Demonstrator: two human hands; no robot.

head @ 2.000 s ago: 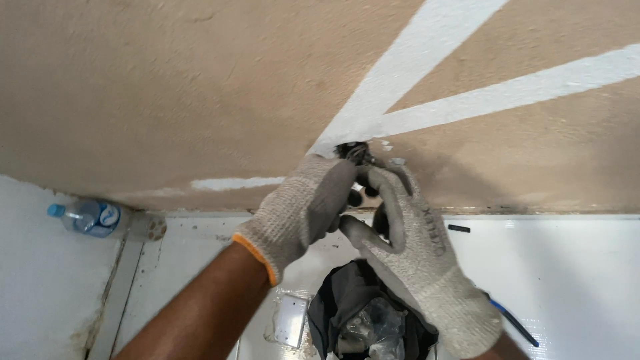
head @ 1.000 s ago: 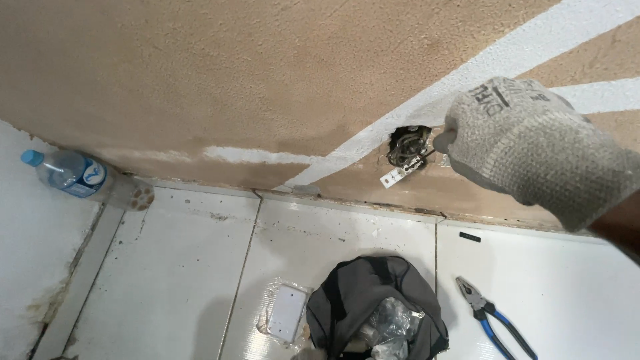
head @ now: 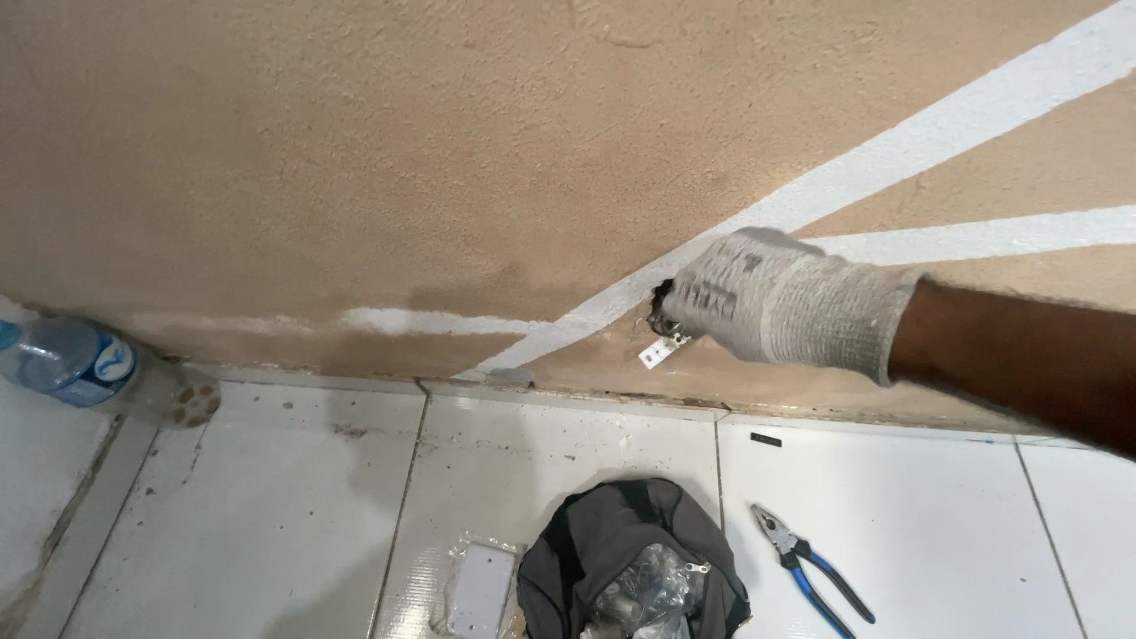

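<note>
My right hand [head: 754, 297], in a pale knitted work glove, is against the wall at a rough dark hole [head: 661, 306]. Its fingertips are hidden behind the glove, so what they grip cannot be told. A small white perforated strip [head: 658, 352] sticks out below the hole beside the fingers. My left hand is out of view. On the tiled floor lie combination pliers [head: 803, 564] with blue and black handles, jaws toward the wall. An open dark grey fabric bag [head: 639, 506] holds clear plastic packets [head: 652, 590].
A white rectangular plate [head: 480, 590] in clear wrapping lies left of the bag. A small black piece [head: 765, 439] lies near the wall base. A plastic bottle [head: 84, 364] with a blue cap is in the left corner. White bands [head: 958, 115] cross the beige wall.
Two seconds ago both gloved hands were together at the wall; my left hand has since left the view. My right hand now covers more of the hole than one second ago.
</note>
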